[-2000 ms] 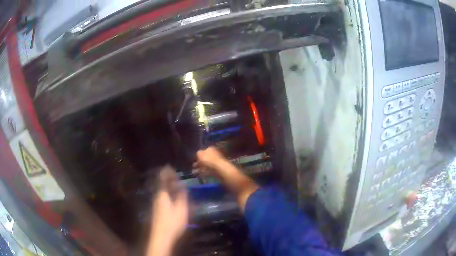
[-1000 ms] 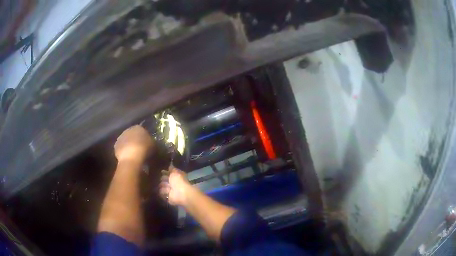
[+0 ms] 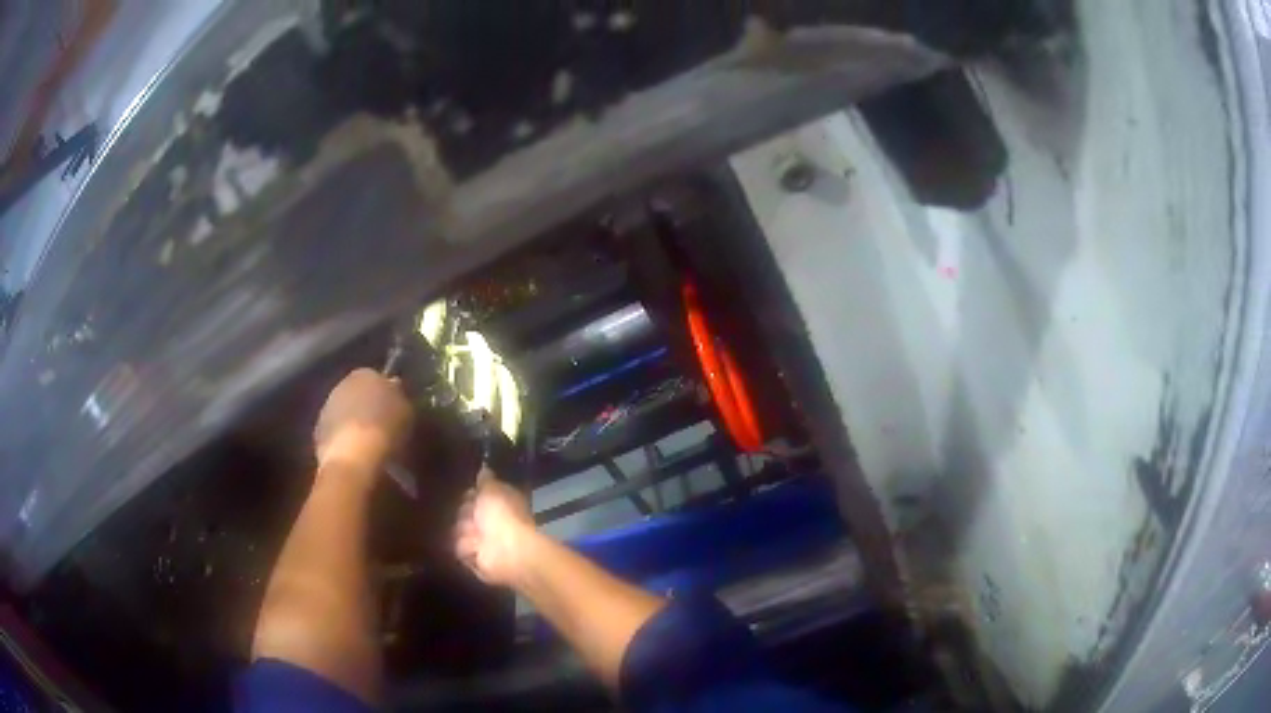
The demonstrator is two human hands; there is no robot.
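Glossy pale-yellow moulded parts (image 3: 481, 379) sit at the side of a dark metal mould insert (image 3: 435, 383) inside the machine opening. My left hand (image 3: 360, 415) is bare and closed around the upper left end of the insert. My right hand (image 3: 491, 532) is bare, lower and to the right, with its fingers closed on a thin dark rod at the insert's lower end. The insert's ends are hidden by my fingers, and the dark area behind it does not show clearly.
A worn grey machine beam (image 3: 558, 139) crosses above my hands. An orange-red hose (image 3: 722, 373) stands to the right, beside a pale machine wall (image 3: 892, 348). A shiny tie bar (image 3: 613, 329) lies behind the parts, and a blue bin (image 3: 683, 536) is below.
Since two seconds ago, both hands have come to the insert and the view has moved in closer. Over the last second, the hands have barely moved and the yellow parts show more fully.
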